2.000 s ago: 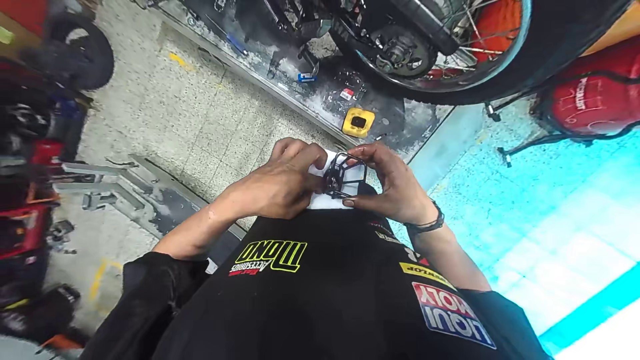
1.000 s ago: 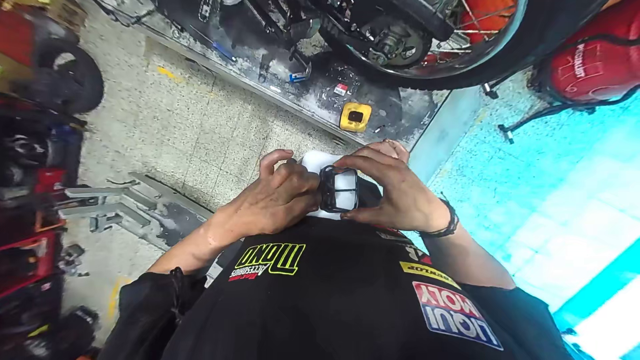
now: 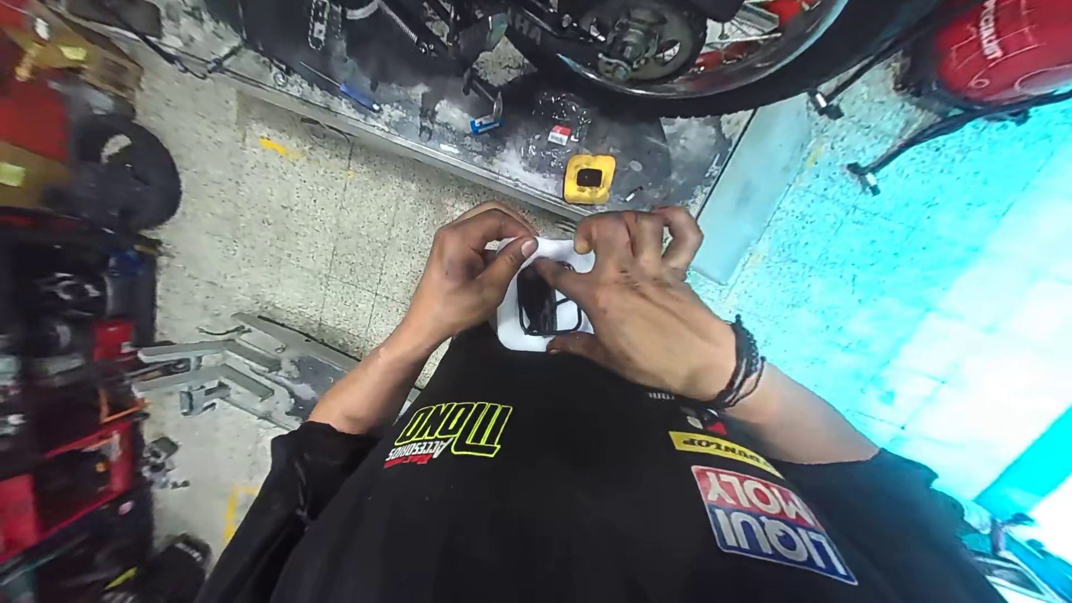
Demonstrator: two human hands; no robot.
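Observation:
Between my hands, close to my black shirt, is a white pad with rounded corners [image 3: 517, 329]; its material is unclear. A black wire-like frame [image 3: 538, 332] with a dark middle part lies over it. My left hand [image 3: 469, 272] pinches the pad's upper left edge between thumb and forefinger. My right hand [image 3: 649, 306] is at the pad's right side, its thumb on the black frame's upper part and its other fingers curled around the far edge. What lies under the pad is hidden.
Ahead, a motorcycle's rear wheel [image 3: 712, 96] stands on a grey lift platform [image 3: 536, 159]. On the platform are a yellow square object [image 3: 589, 179] and a blue-handled tool [image 3: 360, 96]. Metal lift arms [image 3: 251, 356] are at left, near a loose tire [image 3: 159, 180]. A red tank-like object [image 3: 1005, 54] is at upper right.
My left hand has moved from the black frame's side to the pad's upper edge. My right thumb now lies across the frame's upper part. More of the white pad shows.

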